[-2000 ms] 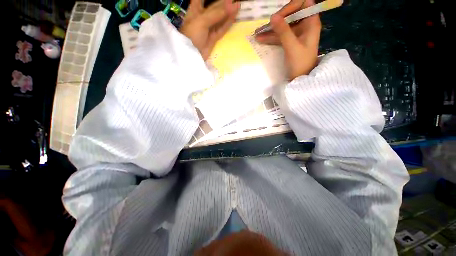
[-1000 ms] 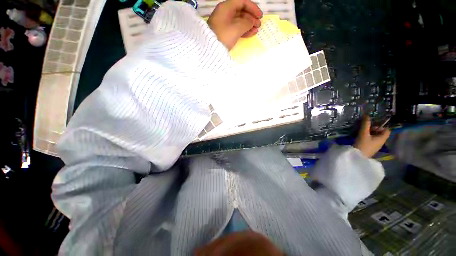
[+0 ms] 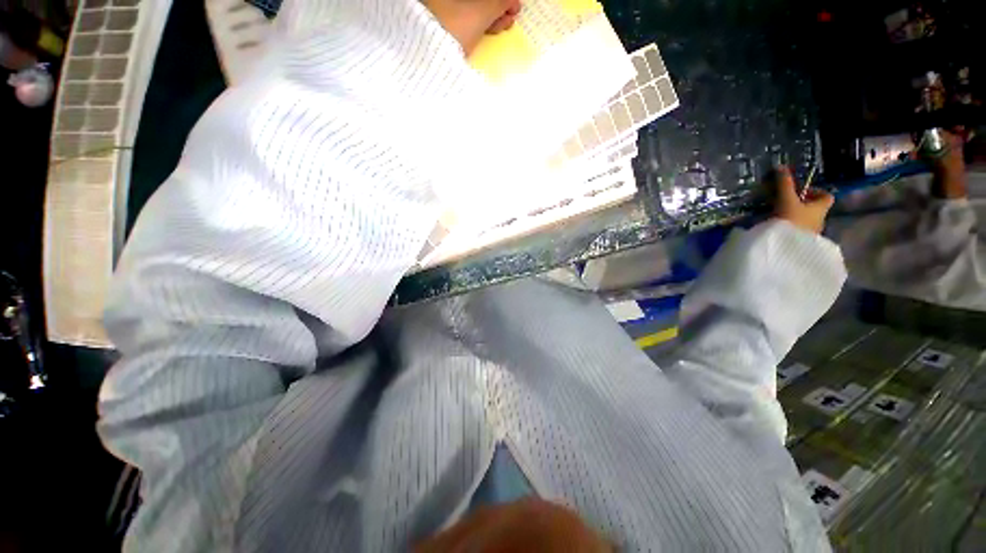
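Note:
My left hand [image 3: 474,19] is at the top edge, partly cut off, its fingers curled over the yellow adhesive sheet [image 3: 555,24]; whether it holds anything is unclear. My right hand [image 3: 800,205] is at the right end of the clear blister tray [image 3: 719,140], with the thin tweezers [image 3: 809,179] sticking up between thumb and fingers. Whether it touches the tray is unclear. A glaring white backing sheet [image 3: 519,130] covers much of the stack. A strip of grey square pads [image 3: 645,89] and a slotted white sheet [image 3: 541,213] stick out from under it.
A long pale pad strip [image 3: 100,97] lies at left. The bench mat's front edge [image 3: 465,275] runs before my lap. At right are another person's hand [image 3: 949,162] and sleeve, a blue bin [image 3: 662,313] below the bench edge, and labelled packages [image 3: 865,405] lower down.
My right hand has left the sheets for the tray's right end and moved slightly up in view in the last second. The view has shifted, with bench items higher; the other person's hand has appeared.

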